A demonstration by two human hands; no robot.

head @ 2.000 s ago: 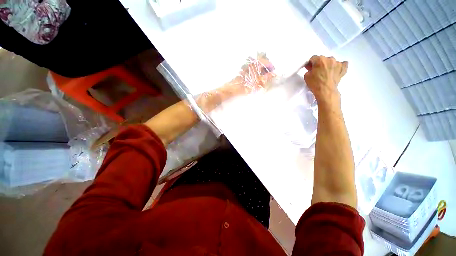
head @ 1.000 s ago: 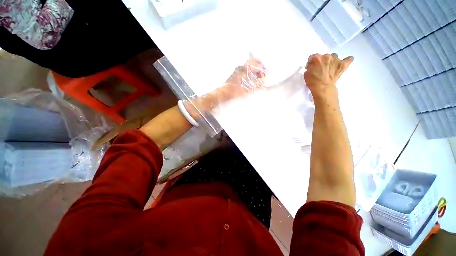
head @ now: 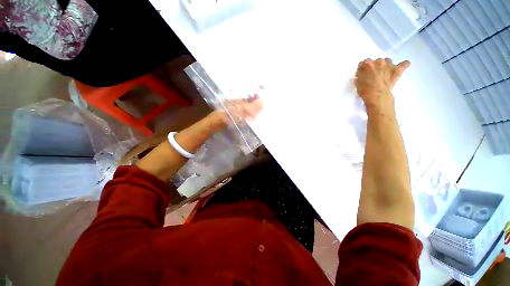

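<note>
My left hand point(head: 249, 106) is over the near edge of the white table, blurred and washed out by glare, beside and partly over the clear plastic sheet point(head: 215, 100) that hangs at the edge. Whether it holds anything is not visible. My right hand point(head: 380, 79) is farther right over the table, back of the hand up, fingers curled under and thumb out to the side. Its fingertips and anything in them are hidden. Faint clear plastic point(head: 355, 131) lies left of my right forearm, mostly lost in glare.
Stacked trays point(head: 467, 218) stand at the lower right, beside a clear blister tray point(head: 433, 192). Rows of grey-white packed trays point(head: 475, 61) fill the far right. A pale box point(head: 218, 12) is at the top. An orange stool point(head: 131, 100), bagged stacks point(head: 56, 176) and a seated person point(head: 112, 39) are at left.
My left hand has moved left and back towards the table edge, away from my right hand. The thin pale strip between the hands no longer shows. The view has shifted slightly.
</note>
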